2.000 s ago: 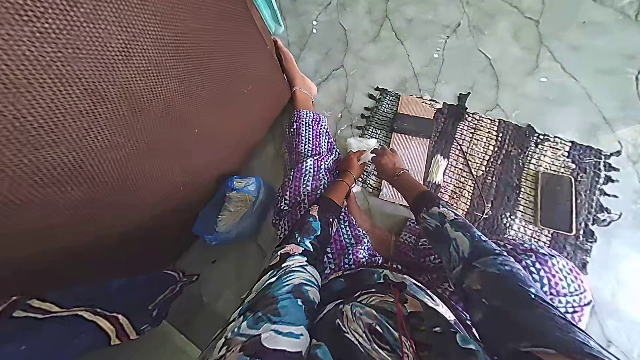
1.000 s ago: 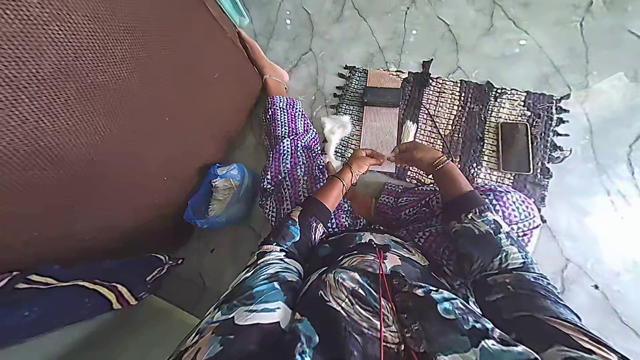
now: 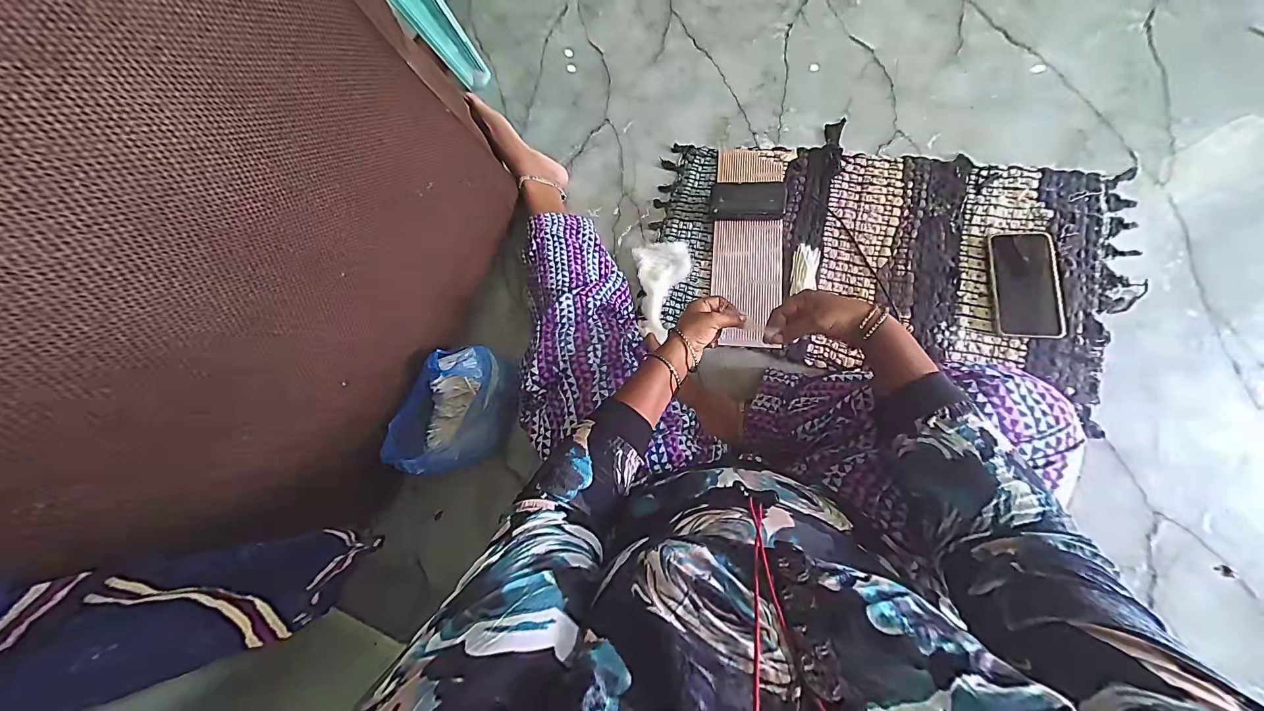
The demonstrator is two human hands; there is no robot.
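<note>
My left hand is curled with thumb and fingertips together, over the lower left edge of a ribbed board with a dark band across it. Just to its right my right hand bends its fingers down over the board's lower right corner. A small gap parts the hands; whether a fine strand lies between the fingertips is too unclear to tell. A tuft of white fluffy fibre, like cotton, lies left of the board, its tail trailing down to my left hand. A bundle of thin white sticks or wicks lies above my right hand.
Under the board is a fringed woven rag rug, with a smartphone on its right part. A blue plastic bag with whitish contents stands on the floor at left, near a large brown woven panel. Dark striped cloth lies lower left.
Two seconds ago both hands were at the white fibre; now it lies left of them, and they are over the board's lower end. Since one second ago my hands have moved slightly apart.
</note>
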